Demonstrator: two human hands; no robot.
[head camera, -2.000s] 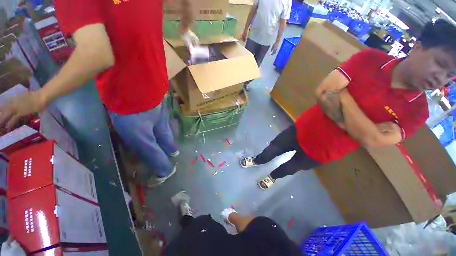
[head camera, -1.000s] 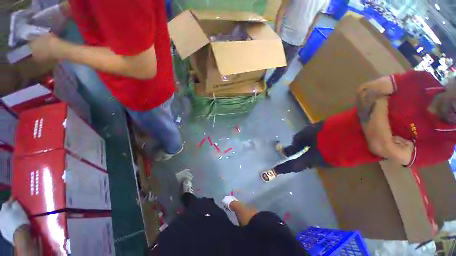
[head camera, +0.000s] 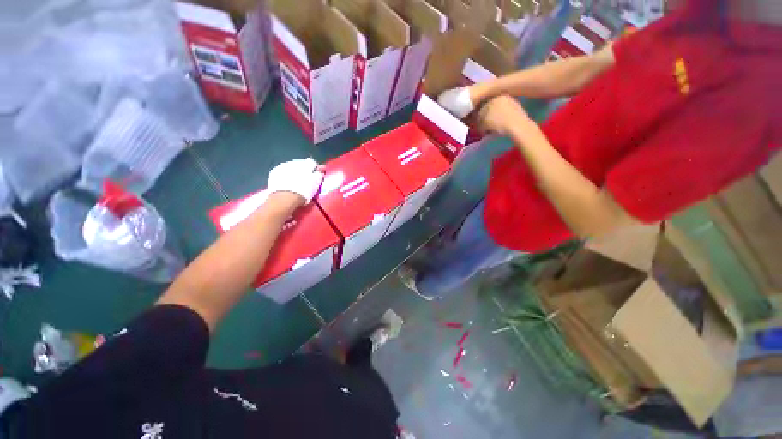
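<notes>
Three closed retail boxes with glossy red tops and white sides stand in a row on the green bench. My left hand (head camera: 296, 179), in a white glove with bare fingertips, lies on the nearest red retail box (head camera: 296, 240), by its far edge and the seam to the middle box (head camera: 361, 193). Its fingers look bent and close together; whether they grip is unclear. The third box (head camera: 406, 157) touches the middle one. My right hand is not in view.
Open retail boxes (head camera: 333, 96) stand behind the row. Clear bags (head camera: 129, 141) and a bagged white product (head camera: 127, 230) lie left. A red-shirted person (head camera: 557, 189) handles a box at right. An open carton (head camera: 677, 343) stands beyond the bench edge.
The view has swung left onto the bench, so the boxes and the person in red appear further right. My left hand has moved from the boxes' outer side onto the nearest box's top.
</notes>
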